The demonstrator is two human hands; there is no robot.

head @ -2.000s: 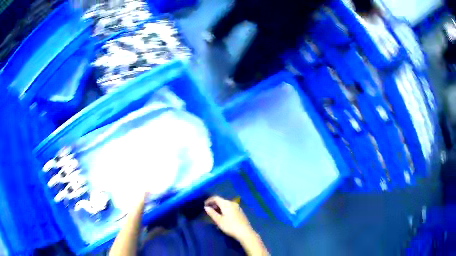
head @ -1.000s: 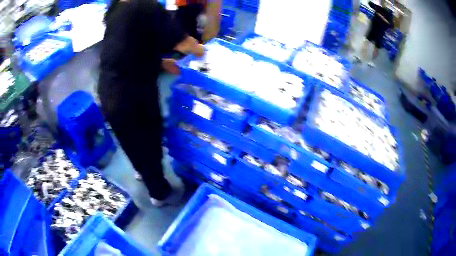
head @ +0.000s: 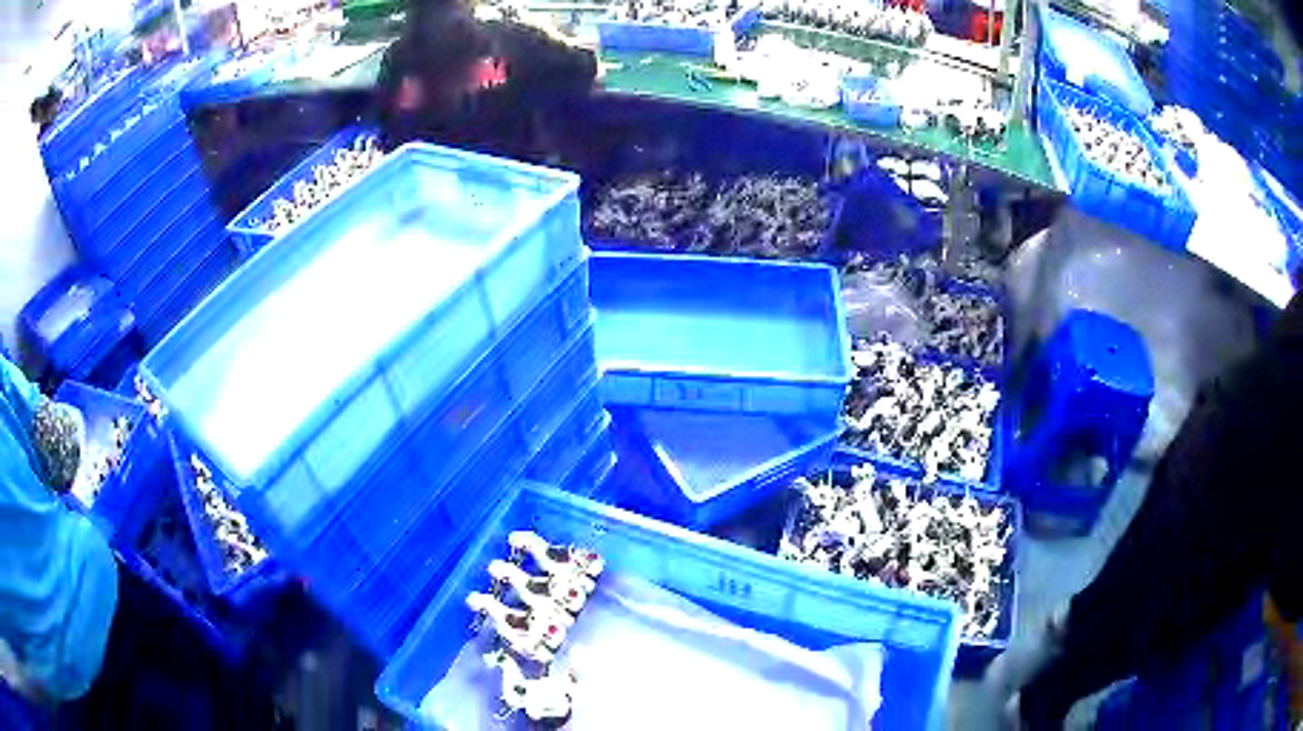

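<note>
No hand of mine is in view. Nearest in front is the blue working crate [head: 729, 571], cut off by the bottom edge. White-and-black plastic units [head: 532, 621] lie in a short row at its left end. A white liner sheet [head: 686, 664] covers the rest of its floor, with a fold raised at the right. The units look unbagged, but glare hides fine detail.
A tall stack of empty crates [head: 472, 386] stands at left. Beyond are an empty crate [head: 722, 321], bulk crates of jumbled units [head: 915, 543], a blue stool [head: 1083, 414] and a green workbench [head: 800, 107]. People stand at left, back and right.
The view has swung left from the full stacks at right to the empty stack and workbench. My two hands, seen two seconds ago at the working crate's near edge, are out of the picture.
</note>
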